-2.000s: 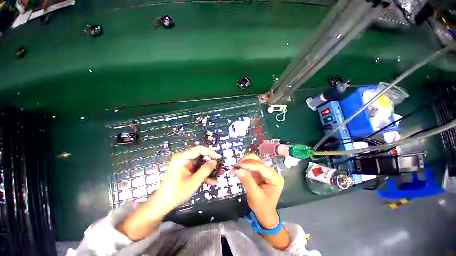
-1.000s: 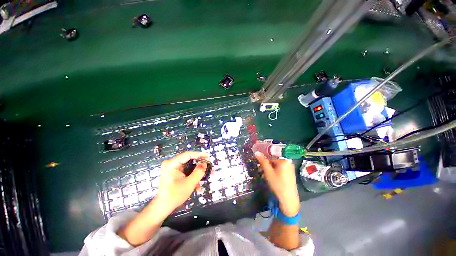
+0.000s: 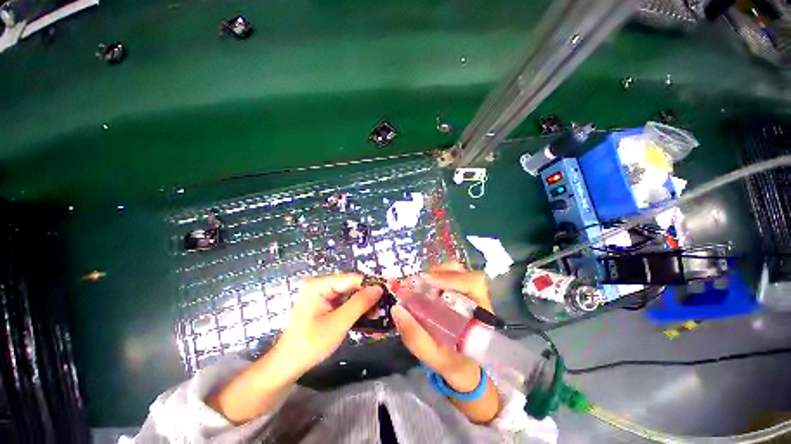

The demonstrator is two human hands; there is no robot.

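My left hand [image 3: 325,316] holds a small black unit [image 3: 375,319] at its fingertips above the clear blister tray [image 3: 225,299]. My right hand [image 3: 442,325] is closed around the glue dispensing syringe [image 3: 442,319], which has pink-red contents and a green end cap toward the lower right. Its tip points at the black unit; whether it touches is hidden by the fingers. Small pale parts [image 3: 392,250] lie in the tray pockets. Another black unit [image 3: 203,235] lies on the tray's left part. Red glue smears [image 3: 442,234] show at the tray's right edge.
A green belt [image 3: 286,87] behind the tray carries several black units. An angled metal post [image 3: 520,82] stands behind right. At right are a blue box with red display [image 3: 568,195], a blue bin [image 3: 607,178], a clear bottle [image 3: 559,293], a white wipe [image 3: 492,256] and the air hose [image 3: 694,427].
My right hand has taken the syringe from the tray's right side and brought it to the black unit in my left hand. The hose now trails at lower right, and the white wipe is uncovered.
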